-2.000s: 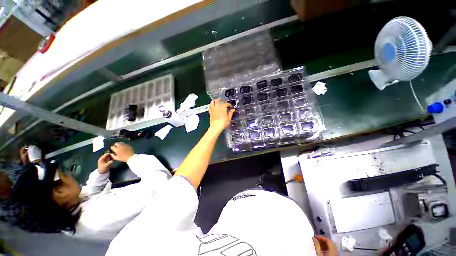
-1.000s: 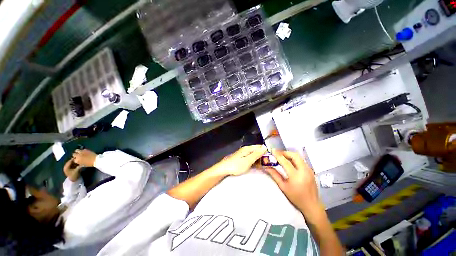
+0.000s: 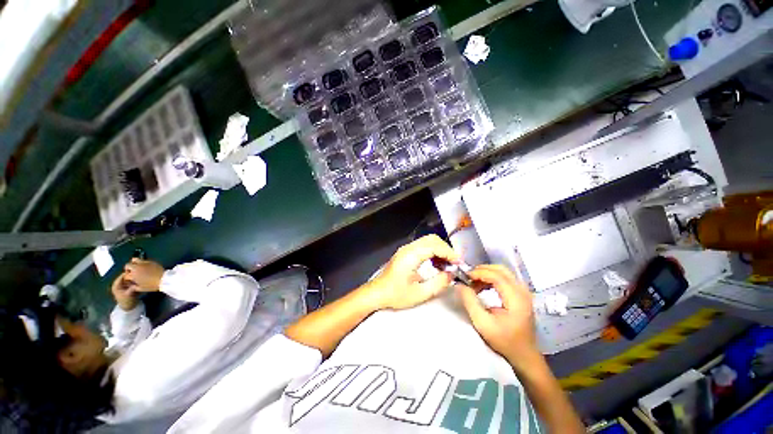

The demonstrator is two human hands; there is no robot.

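Note:
A small dark watch housing (image 3: pixel 460 275) is held between the fingertips of both hands, in front of my chest. It is seen nearly edge-on and partly hidden by the fingers. My left hand (image 3: pixel 415 275) grips it from the left and my right hand (image 3: pixel 500 309) from the right. A clear blister tray (image 3: pixel 394 110) with dark square parts in its pockets lies on the green bench ahead. The upper rows look darker than the lower ones.
A second clear tray (image 3: pixel 271 42) lies behind the filled one. The dispensing robot's white bed (image 3: pixel 508 212), teach pendant (image 3: pixel 651 297) and orange-gold cylinder (image 3: pixel 742 229) are at right. At left are a white parts tray (image 3: pixel 157 153), paper scraps (image 3: pixel 253 174) and a neighbouring worker (image 3: pixel 191 326).
My left hand has come from the blister tray to my chest and met my right hand at the housing. In the last second the housing has turned from face-on to nearly edge-on.

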